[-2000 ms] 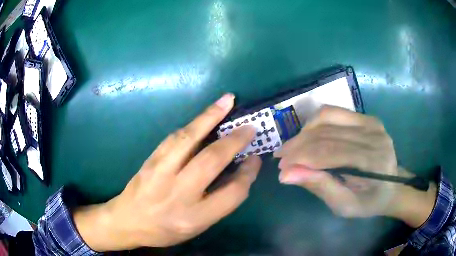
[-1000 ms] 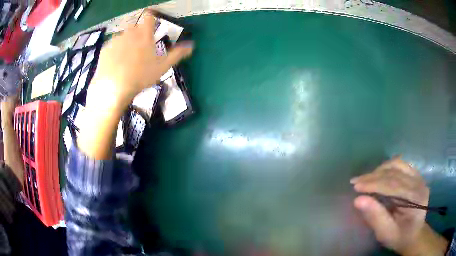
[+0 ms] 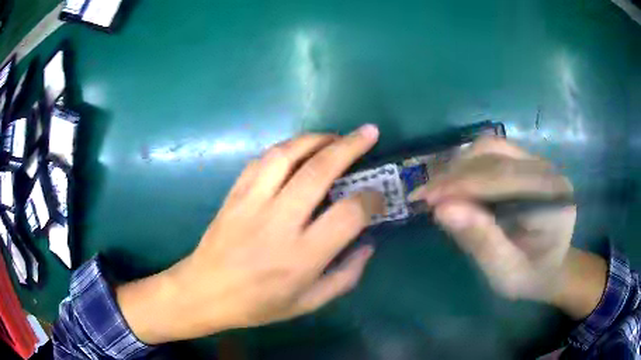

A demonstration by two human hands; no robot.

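A half-assembled phone [image 3: 485,131] lies tilted on the green mat, its black rim showing at the upper right. My left hand [image 3: 260,232] holds its lower end, with fingers on the white keypad board [image 3: 393,184] with dark dots. A blue circuit board strip [image 3: 415,177] shows beside the keypad board. My right hand [image 3: 513,218] is over the screen end, its fingertips at the keypad board's edge. It holds a dark stick tool [image 3: 534,207], which is blurred; its tip is hidden. Most of the screen is covered by my right hand.
A loose pile of black-and-white phones [image 3: 62,140] lies at the left. One more phone [image 3: 95,10] lies at the top left, by a pale strip [image 3: 39,35]. A red tray edge [image 3: 14,309] shows at the lower left.
My left hand has come back from the pile at the left and now holds a phone in front of me. My right hand has moved in over it. The view has shifted.
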